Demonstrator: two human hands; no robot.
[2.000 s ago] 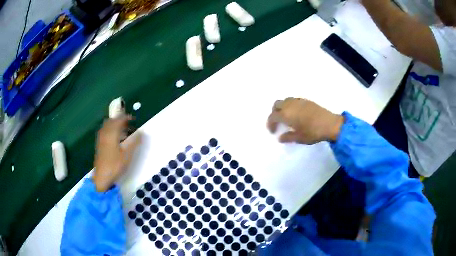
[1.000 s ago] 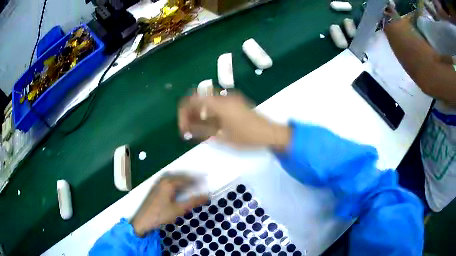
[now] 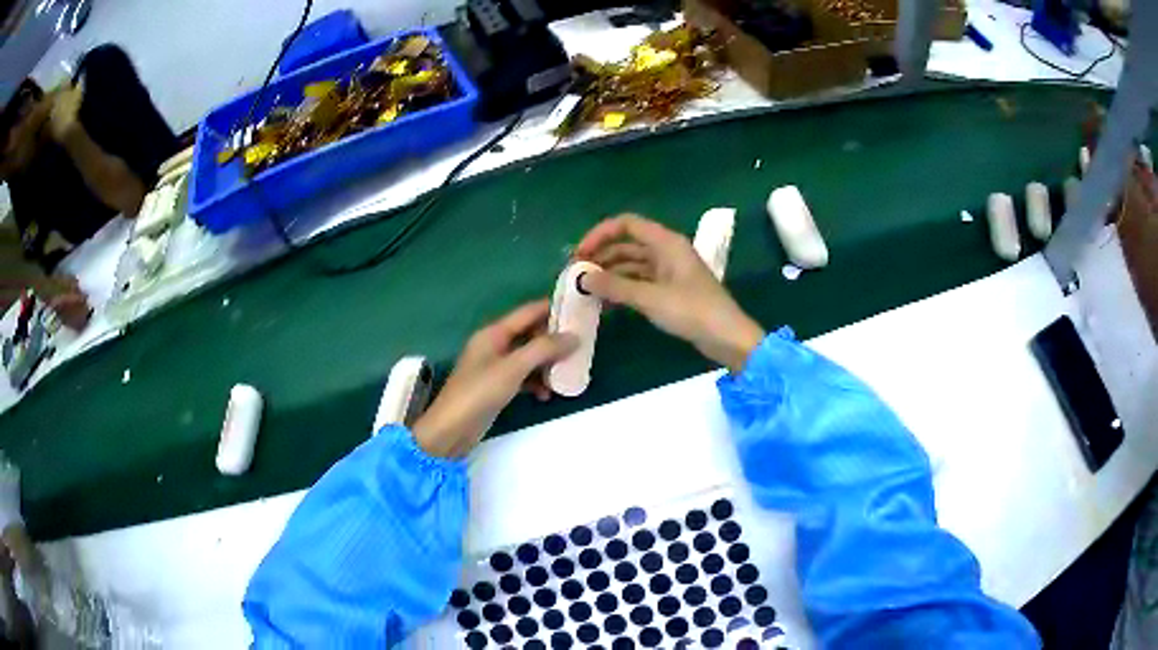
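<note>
A pale pink device housing [image 3: 578, 343] is held upright over the near edge of the green belt. My left hand [image 3: 493, 375] grips its lower part from the left. My right hand [image 3: 663, 282] is at its top end, thumb and fingers on a dark round spot there; whether this is a loose pad or an opening is hard to tell. A sticker sheet [image 3: 616, 578] with rows of black discs lies on the white bench below my hands.
Other housings lie on the green belt [image 3: 318, 330], left [image 3: 239, 429] and right [image 3: 798, 226]. A blue bin [image 3: 333, 127], cable and cardboard box [image 3: 813, 64] are on the far side. A phone [image 3: 1077, 391] lies right. Another person's arm shows at far left.
The view has shifted, so the belt and far bench show more. My left hand has left the sheet and holds a housing. My right hand has come to the housing's top end.
</note>
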